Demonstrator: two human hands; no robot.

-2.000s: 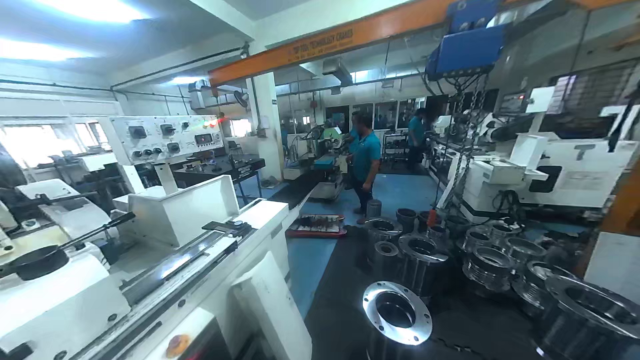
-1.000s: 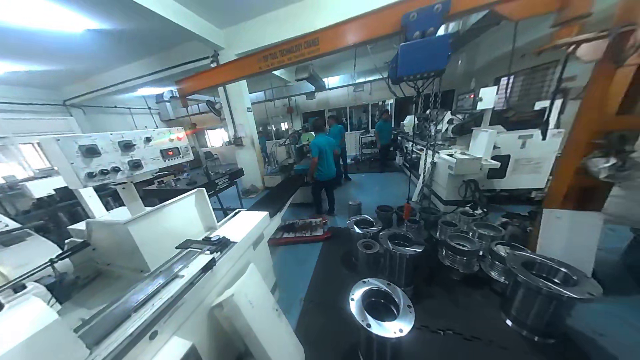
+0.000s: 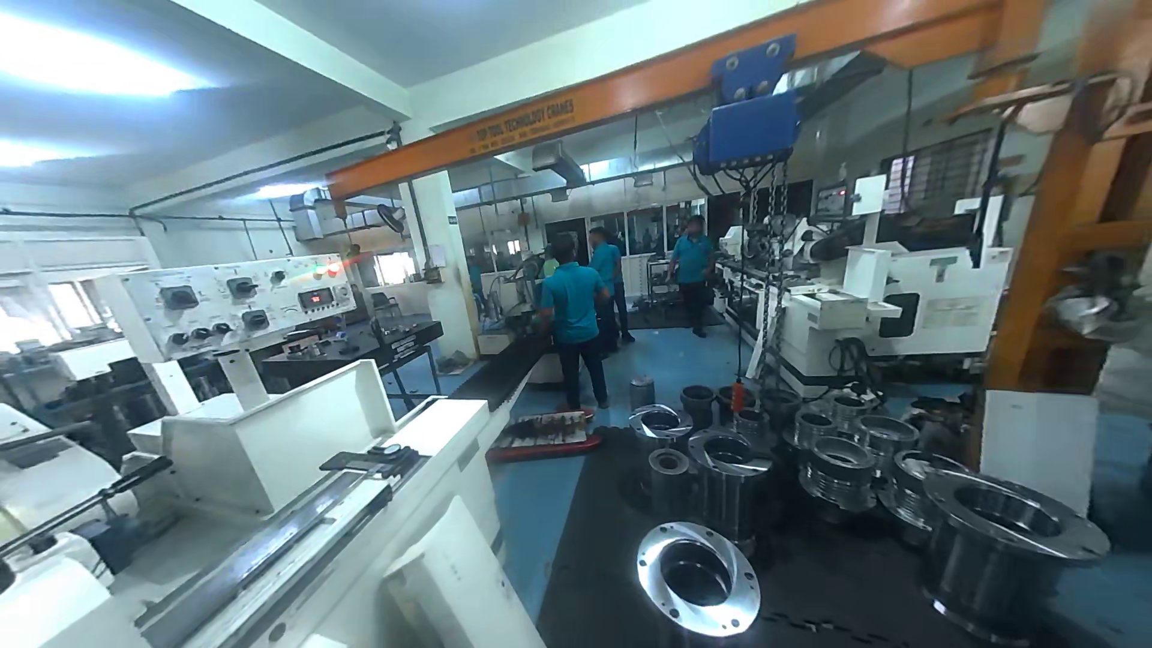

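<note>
Neither of my hands shows in the head view. At the lower left is a white machine tool with a long metal slideway (image 3: pixel 288 540), and its control panel (image 3: pixel 238 306) has knobs and a lit red display. A flanged metal cylinder (image 3: pixel 698 579) with bolt holes stands at the bottom middle on a black floor mat (image 3: pixel 612 531). Behind it are another flanged cylinder (image 3: pixel 729 486) and a plain metal sleeve (image 3: pixel 669 481). A large flanged cylinder (image 3: pixel 1012 549) stands at the lower right, with several ribbed metal rings (image 3: pixel 837 472) to its left.
An orange crane beam (image 3: pixel 621 99) crosses overhead, with a blue chain hoist (image 3: pixel 749 130) and hanging chains. A red-edged pallet (image 3: pixel 544 434) lies on the blue floor. Three people (image 3: pixel 573 319) in teal shirts stand farther back. A white machine (image 3: pixel 936 306) and an orange column (image 3: pixel 1044 270) are at right.
The view has swung to the right and back slightly. One person has turned or stepped away from the pallet, and a third person has come into sight near the back machines.
</note>
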